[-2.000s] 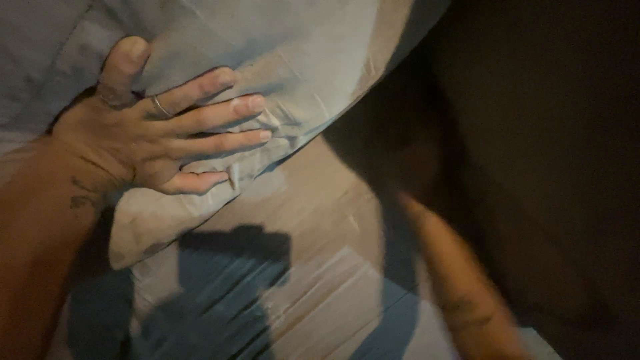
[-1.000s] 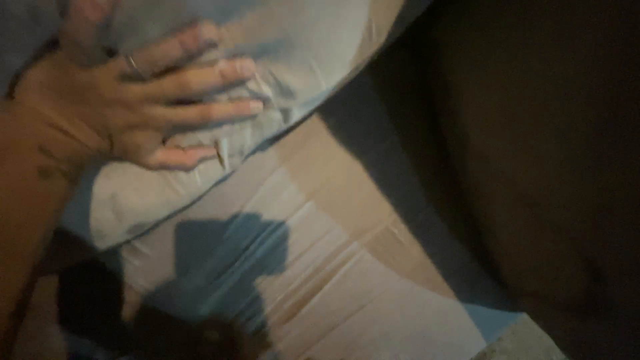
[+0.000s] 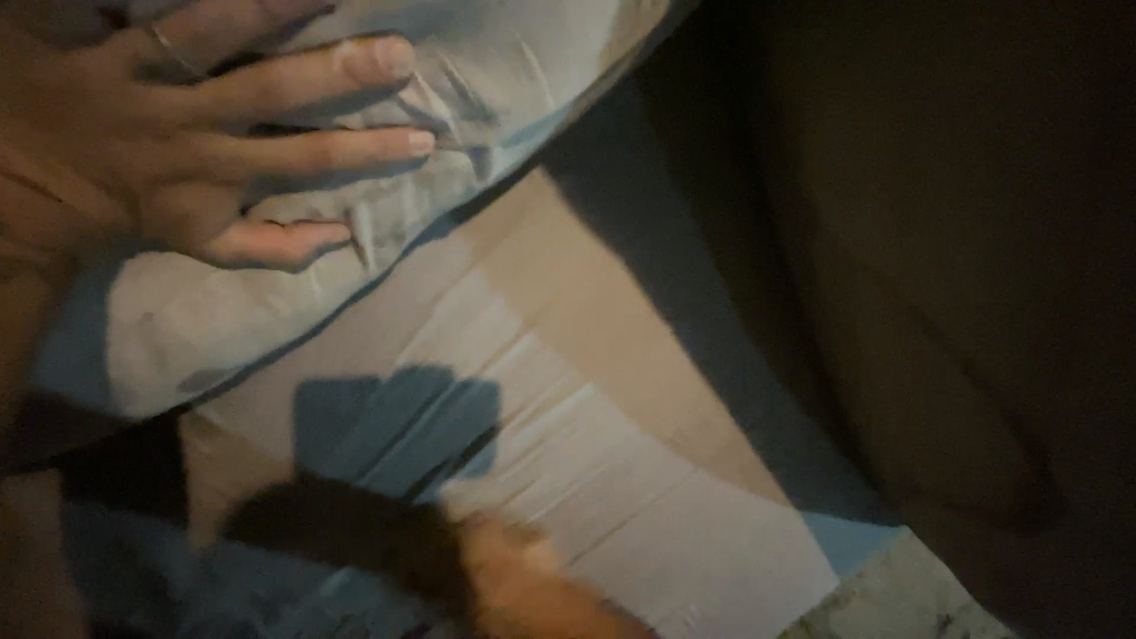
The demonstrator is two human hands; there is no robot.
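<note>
Spread fingers of my left hand, with a ring on one of them, press on a pale, creased cushion-like fabric at the upper left. A wrinkled light sheet lies below that fabric's curved edge. My right hand is blurred at the bottom middle, over the lower left part of the sheet. Its fingers are too blurred and dark to tell whether they hold anything. Shadows fall across the sheet.
A large dark form fills the right side. A patch of mottled floor shows at the lower right, beside the sheet's edge. Dark fabric lies at the lower left.
My right forearm, at the lower right two seconds ago, was out of clear view a second ago; my right hand now shows at the bottom middle. My left hand remains on the pale fabric.
</note>
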